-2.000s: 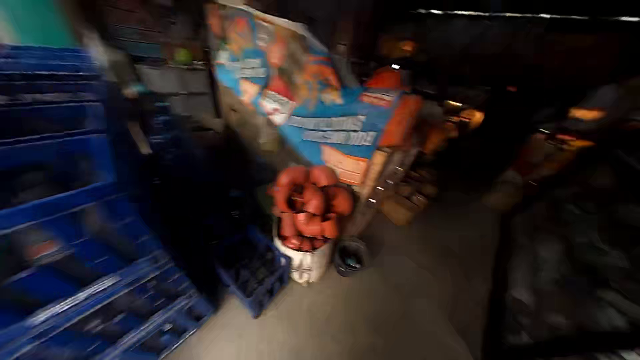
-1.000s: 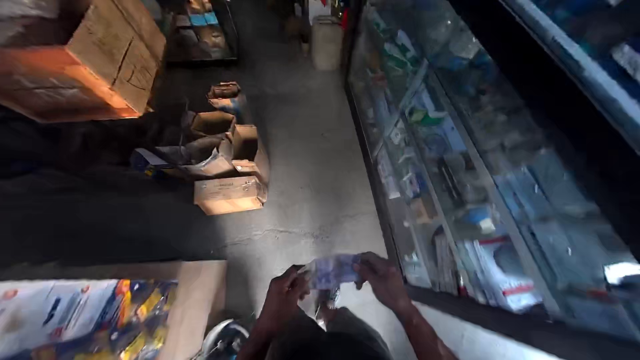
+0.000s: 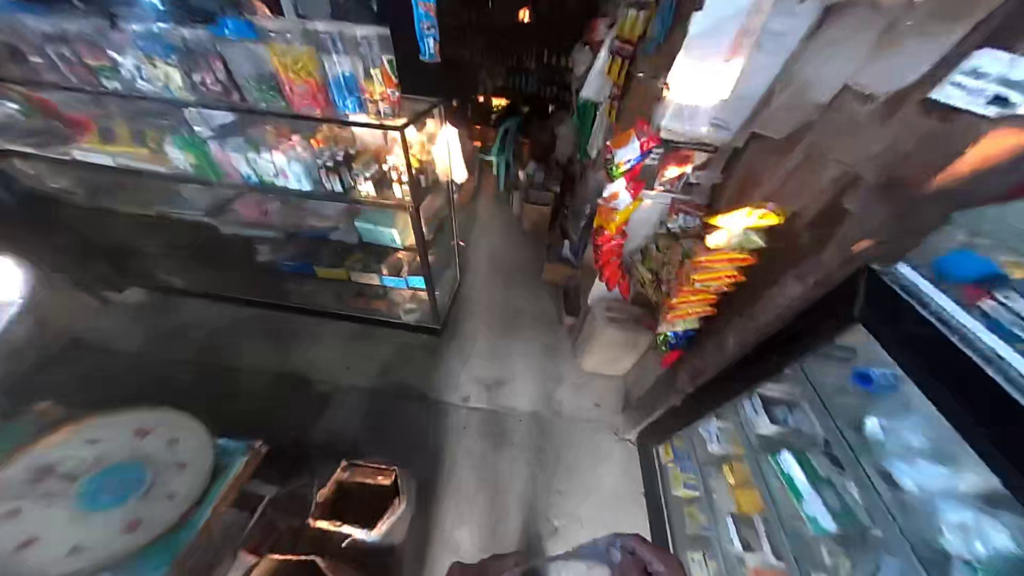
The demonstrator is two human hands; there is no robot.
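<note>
At the bottom edge, partly cut off and blurred, my left hand [image 3: 490, 565] and my right hand [image 3: 646, 555] hold a pale bluish-purple piece [image 3: 588, 554] between them, which looks like a paper banknote. The hands are low over the concrete floor, left of a glass display case [image 3: 768, 480] with small packaged goods on its shelves. What the fingers do beneath the paper is hidden by the frame edge.
A long glass display case [image 3: 432, 232] stands at the left, beyond open cardboard boxes [image 3: 360, 500] and a round patterned item [image 3: 112, 488]. Snack packets [image 3: 708, 280] hang from a wooden post above a pale container [image 3: 614, 340]. A green plastic chair [image 3: 502, 152] stands down the aisle.
The view has swung up and ahead, bringing the aisle and hanging packets into sight. My hands, still holding the paper, now show only at the bottom edge.
</note>
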